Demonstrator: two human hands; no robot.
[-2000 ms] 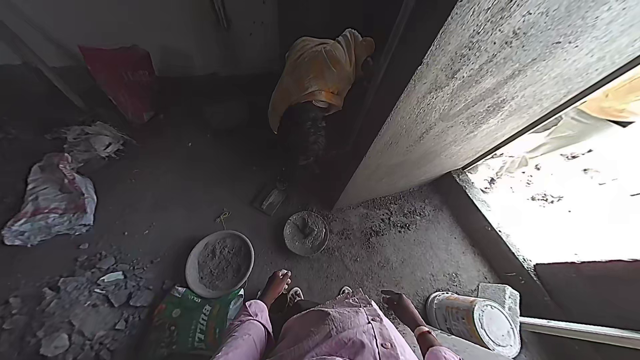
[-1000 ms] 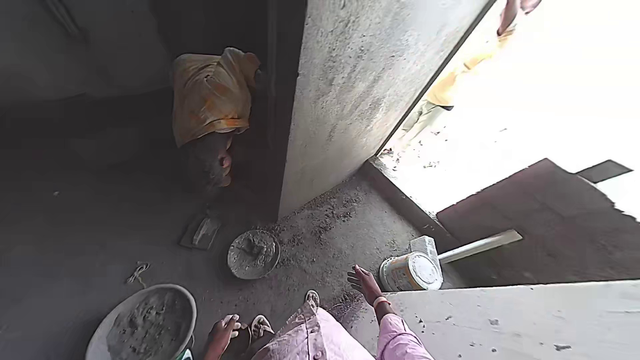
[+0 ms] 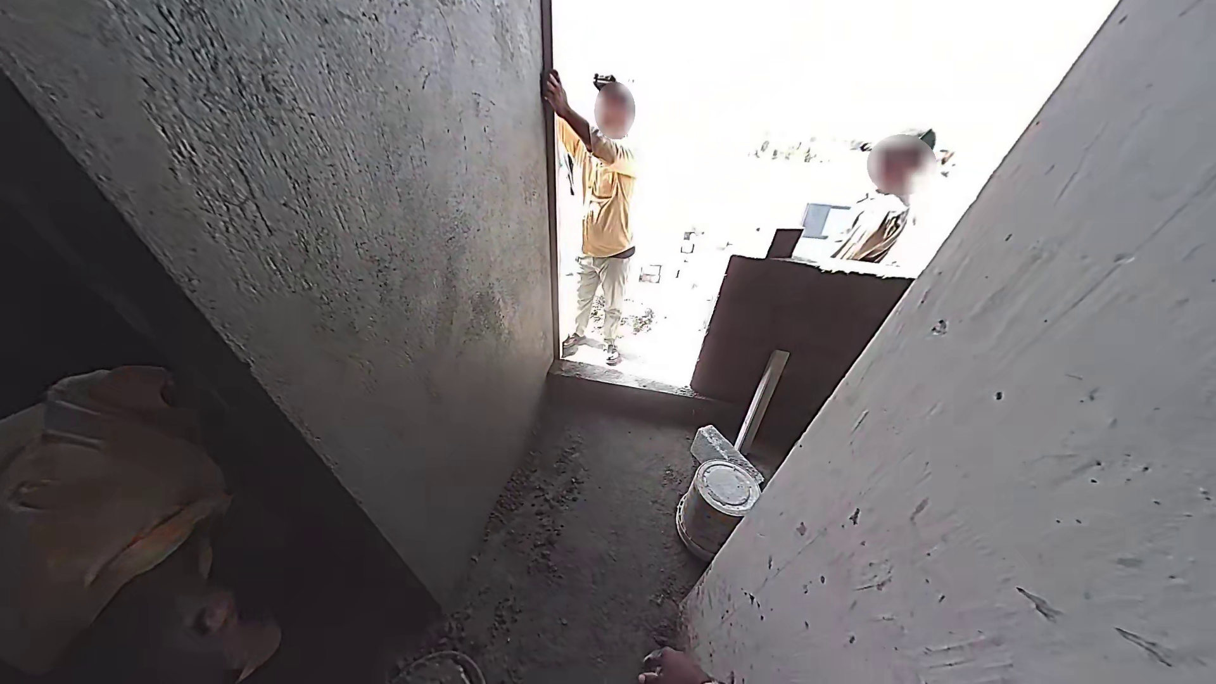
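At the bottom edge, my right hand [image 3: 673,665] is partly in view beside the foot of the pale plastered wall on the right [image 3: 950,456]. Whether it touches the wall or holds anything I cannot tell. A lidded plastic bucket [image 3: 717,508], smeared with plaster, stands on the floor beyond it. Behind the bucket lies a pale block [image 3: 727,451], and a light-coloured bar [image 3: 763,399] leans up past it. The rim of a round pan [image 3: 439,668] shows at the bottom edge. My left hand is out of the frame.
A co-worker in a yellowish top [image 3: 114,494] bends low at the left, beyond a rough plastered wall [image 3: 380,237]. Outside the doorway another person [image 3: 608,209] stands with a raised hand at the wall's edge. A further person [image 3: 883,218] is behind a dark low wall [image 3: 798,323].
The view has swung strongly to the right and up. My left hand has left the frame, and my right hand, earlier spread near the bucket, shows only at the bottom edge.
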